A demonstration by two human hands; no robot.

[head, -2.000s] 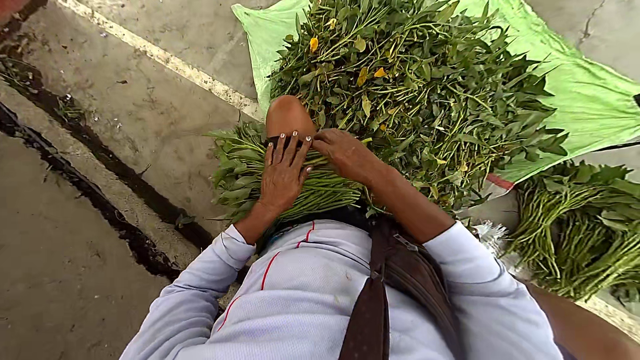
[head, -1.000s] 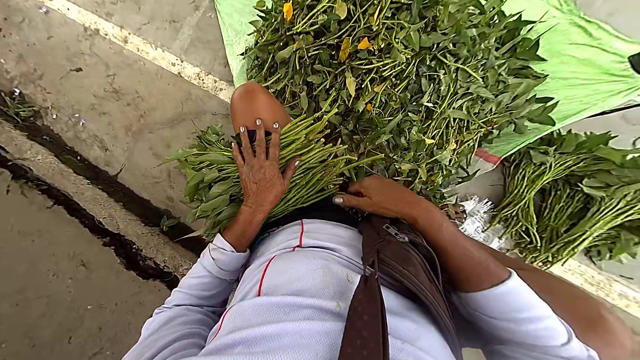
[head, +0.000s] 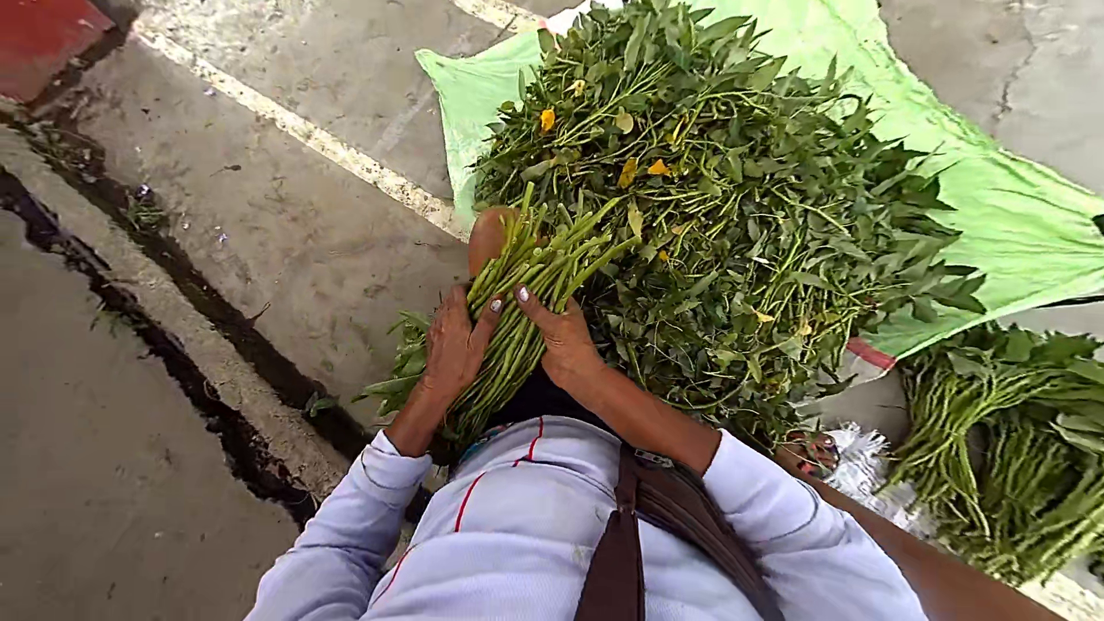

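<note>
A bundle of long green leafy stems (head: pixel 517 336) lies across my lap, its cut ends pointing up past my knee and its leaves at the lower left. My left hand (head: pixel 457 341) grips the bundle's left side, thumb on top. Around the right side closes my right hand (head: pixel 565 341), its thumb near the left one. Just right of the bundle, a large heap of leafy greens (head: pixel 733 198) with a few yellow leaves spreads over a light green woven sack (head: pixel 992 207).
More bundled greens (head: pixel 1000 448) lie at the right, beside white plastic strands (head: pixel 862 466). A dark crack or gutter (head: pixel 207 405) runs through the concrete on the left. A brown shoulder bag (head: pixel 690 509) rests against my body. A red surface (head: pixel 52 43) shows at the top left.
My left hand has gone from lying flat on the stems to gripping them. My right hand has moved from near my waist to the bundle, which now points more steeply upward.
</note>
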